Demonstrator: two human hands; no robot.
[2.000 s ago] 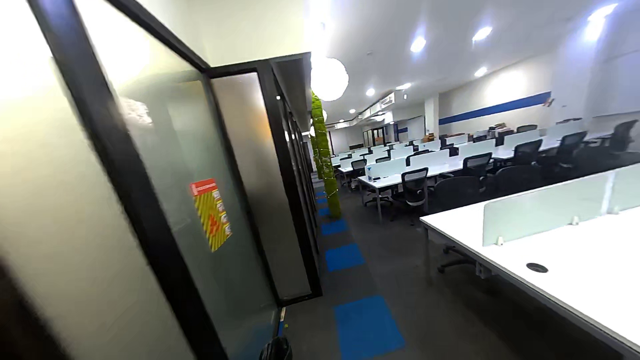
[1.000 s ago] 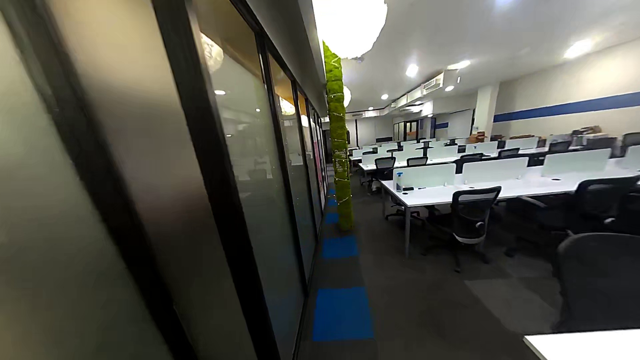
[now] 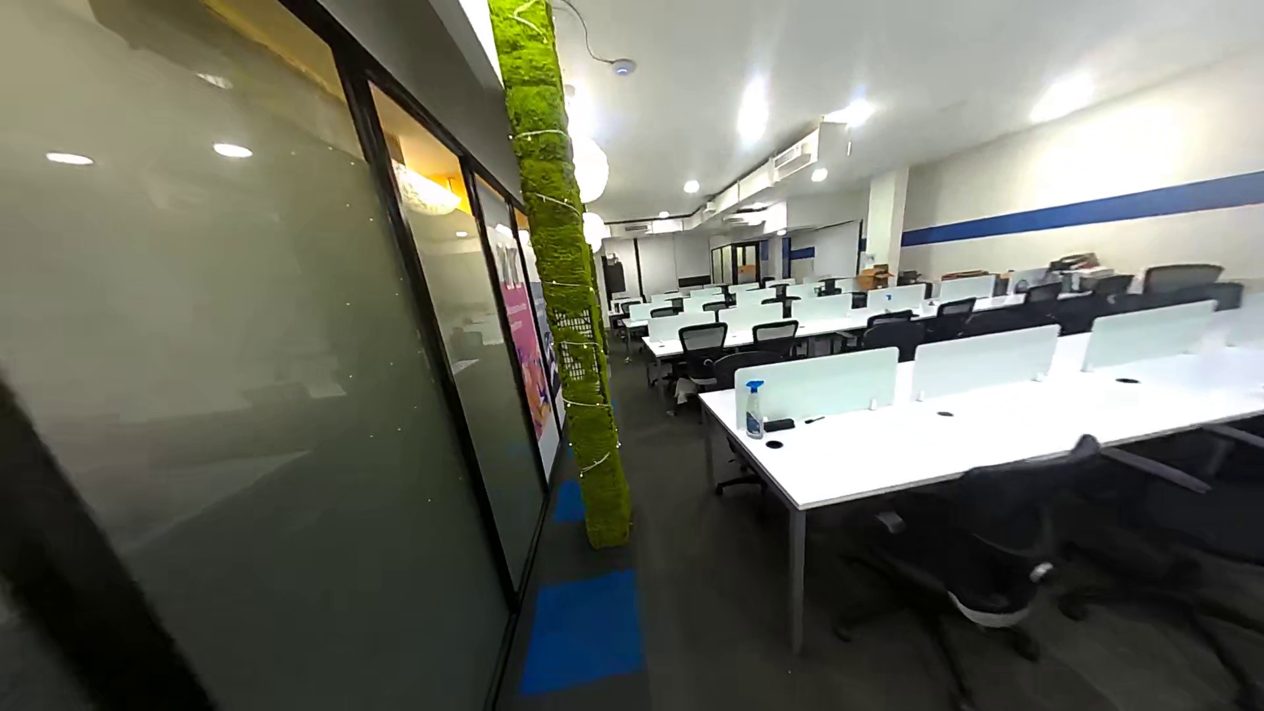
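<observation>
Neither my left hand nor my right hand shows in the head view, so what they hold or touch cannot be seen. A spray bottle with a blue top [image 3: 754,410] stands upright near the left end of a long white desk [image 3: 889,449]. Beside it on the desktop lies a small dark object [image 3: 779,425]. Frosted divider panels [image 3: 818,385] run along the desk's middle. A black office chair [image 3: 997,523] is at the desk's near side.
A moss-covered column [image 3: 568,267] wound with string lights rises ahead, beside the glass partition [image 3: 296,395] on the left. Blue carpet tiles [image 3: 583,632] lie along the partition. A dark-floored aisle [image 3: 686,553] runs between column and desks. Further rows of desks and chairs stand beyond.
The view has moved forward along the partition. The moss-covered column and the desk with the spray bottle are now much nearer.
</observation>
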